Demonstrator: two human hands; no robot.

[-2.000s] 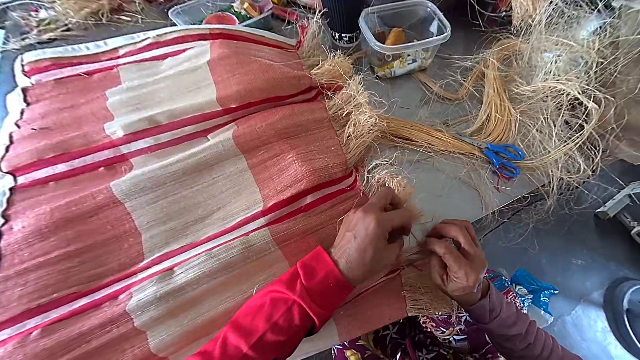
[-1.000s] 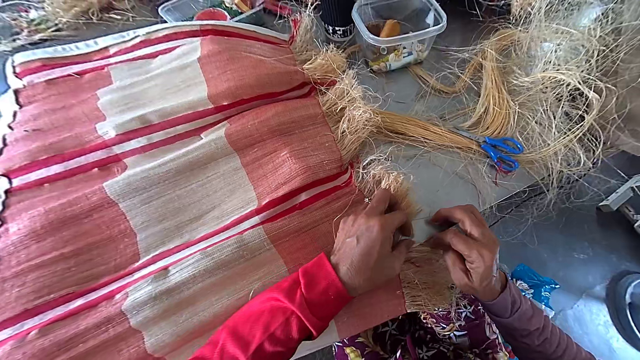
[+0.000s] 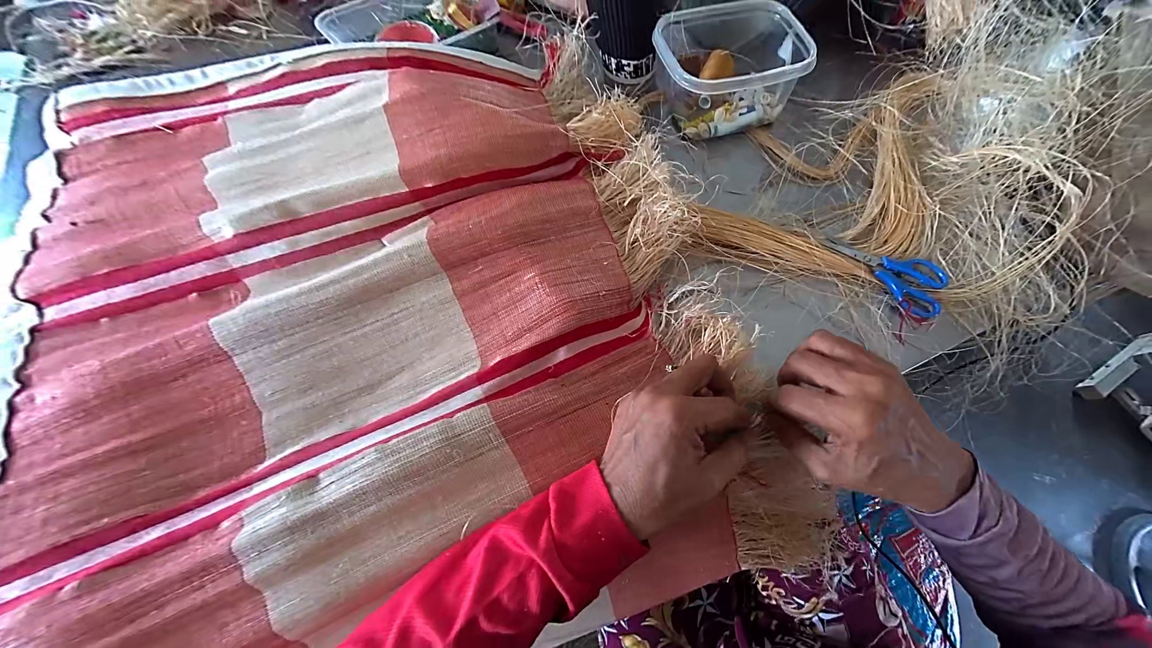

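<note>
A woven cloth of pinkish-red and beige panels with red and white stripes [image 3: 360, 342] lies across the table, its right edge ending in a fringe of pale fibres [image 3: 783, 522]. My left hand [image 3: 679, 441], in a red sleeve, rests at that edge and pinches fringe strands between thumb and fingers. Facing it from the right, my right hand [image 3: 864, 418] has its fingertips on the same strands, its fingers curled; the exact grip is partly hidden. Blue-handled scissors [image 3: 911, 286] lie on a bundle of straw-coloured fibres [image 3: 774, 238] beyond the hands.
A clear plastic tub with small items [image 3: 733, 90] stands at the back beside a dark cylindrical container [image 3: 623, 40]. Another clear tub [image 3: 346, 22] is behind the cloth. A loose heap of fibres [image 3: 1035, 180] spreads at the right. The table's edge runs near my right hand.
My right hand dipped low beside the fringe two seconds ago and has since come up and closer to my left hand. My left hand has stayed at the cloth's edge.
</note>
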